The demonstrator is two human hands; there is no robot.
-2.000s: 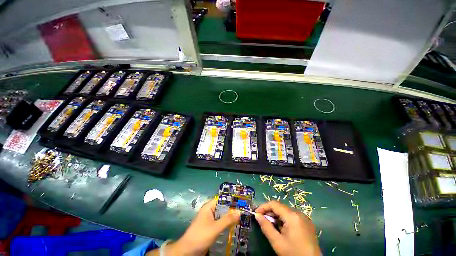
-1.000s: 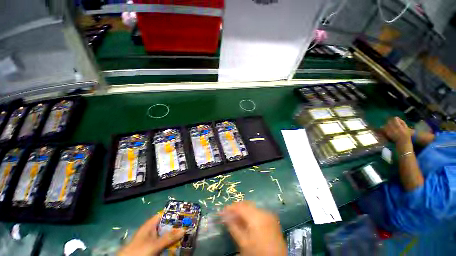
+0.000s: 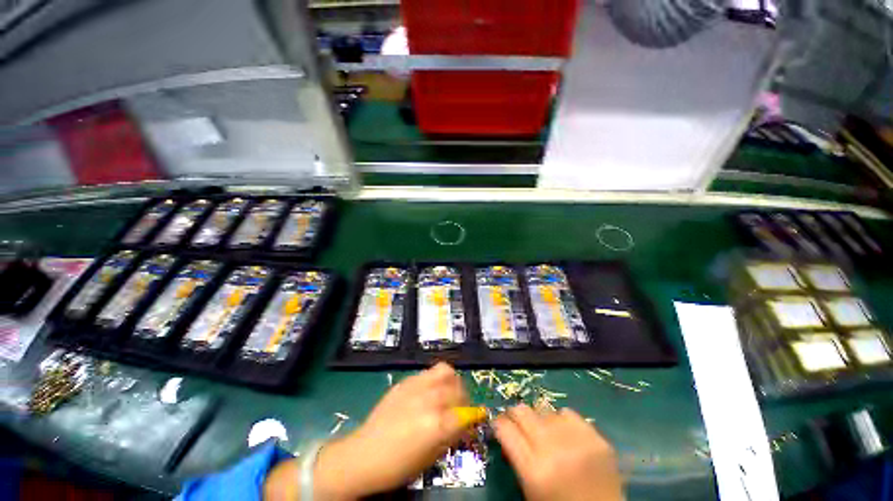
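Note:
A half-assembled phone unit (image 3: 460, 468) lies low in front of me at the bottom of the view, mostly covered by my hands. My left hand (image 3: 416, 426) is over its upper left side, with a yellow finger cot (image 3: 470, 416) on one digit. My right hand (image 3: 558, 452) is at its right side, fingers bent close to the yellow cot. Whether either hand grips the unit or a tool is hidden. The black phone tray (image 3: 632, 338) behind my hands holds several phone units and a small pale strip in its right slot.
More filled phone trays (image 3: 279, 372) stand at left. Yellow-cream slivers (image 3: 509, 384) lie behind my hands. A white paper strip (image 3: 725, 391) and blister trays (image 3: 821, 313) are at right. A dark stick (image 3: 186, 438) and white disc (image 3: 266, 432) lie left of my hands.
The view has swung back left, and the other person at right is out of view. My left hand has moved further over the phone unit, and my right hand has come in close beside it.

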